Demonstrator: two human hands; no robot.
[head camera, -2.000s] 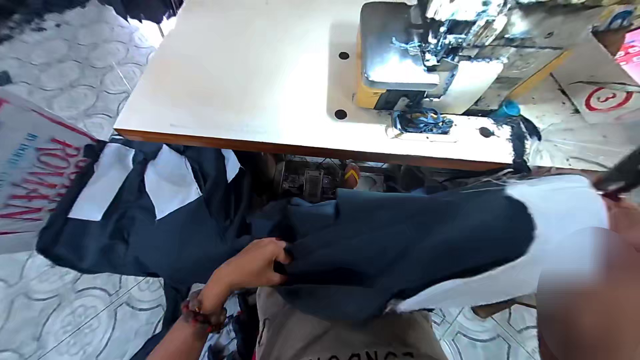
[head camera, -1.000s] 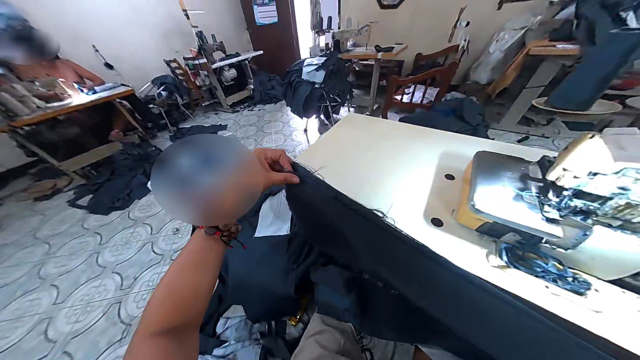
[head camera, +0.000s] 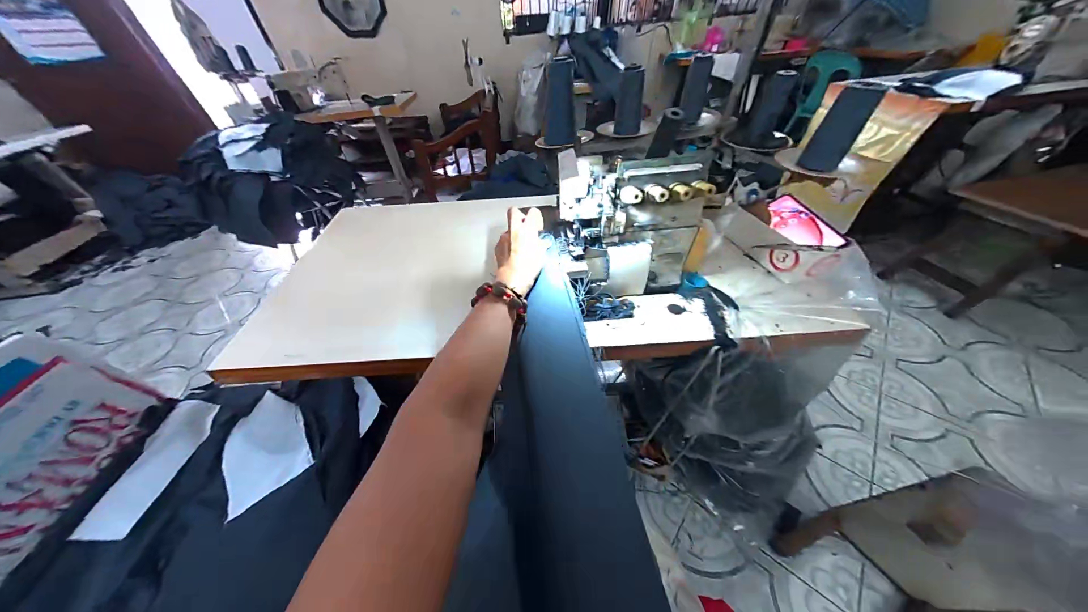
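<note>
My left hand (head camera: 518, 246), with a beaded bracelet at the wrist, reaches forward to the far end of a long dark blue fabric piece (head camera: 565, 425). Its fingers close on the fabric's edge, beside the needle area of an overlock sewing machine (head camera: 633, 225); the exact grip is partly hidden. From there the fabric runs over the table's front edge towards my body. Bluish thread (head camera: 608, 306) lies tangled in front of the machine. My right hand is out of view.
The white sewing table (head camera: 382, 289) has a brown edge. Dark cloth with white pieces (head camera: 268, 450) hangs at lower left beside a printed sack (head camera: 68, 442). Thread cones (head camera: 629, 102) stand behind the machine. A plastic bag (head camera: 731, 416) hangs below right; a wooden stool (head camera: 952, 535) stands lower right.
My left hand has moved from the table's left side to the machine, and the fabric now runs from the machine towards me. The view has turned right since one second ago.
</note>
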